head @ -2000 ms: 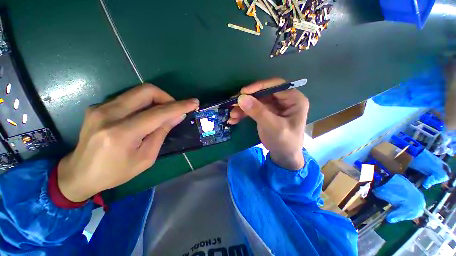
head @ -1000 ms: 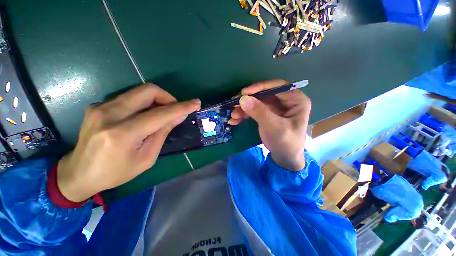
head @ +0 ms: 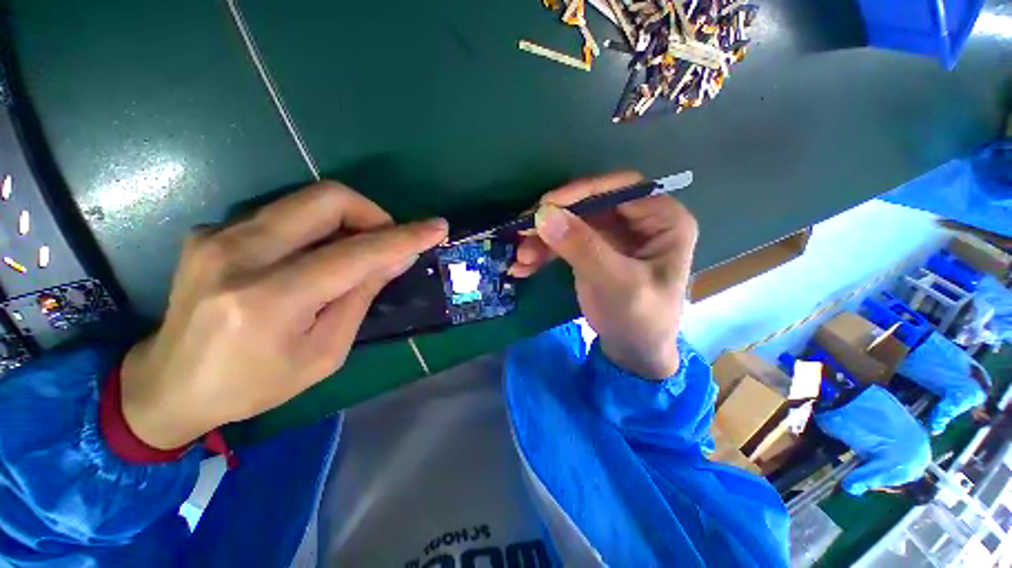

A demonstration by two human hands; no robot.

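A black phone housing (head: 405,302) lies in front of me, with a blue mainboard (head: 495,291) at its right end and a bright white square on the board. My left hand (head: 266,305) covers the left part of the housing and grips it, thumb and index finger at the upper edge. My right hand (head: 621,261) holds dark slim tweezers (head: 610,201) with a silver end pointing up right. The other end reaches the housing's upper edge near my left fingertips. Whether a small part is between the tips cannot be told.
A heap of cream and orange flex parts (head: 694,53) lies beyond my hands. A blue bin (head: 916,24) stands at the upper right. Other phone housings (head: 42,211) with small pieces are at the far left. Cardboard boxes (head: 746,408) and blue-sleeved people are at the lower right.
The hands keep nearly the same pose; my right hand and the tweezers have shifted slightly right. The flex heap and bin sit slightly further right in view, the left-hand phones slightly further left.
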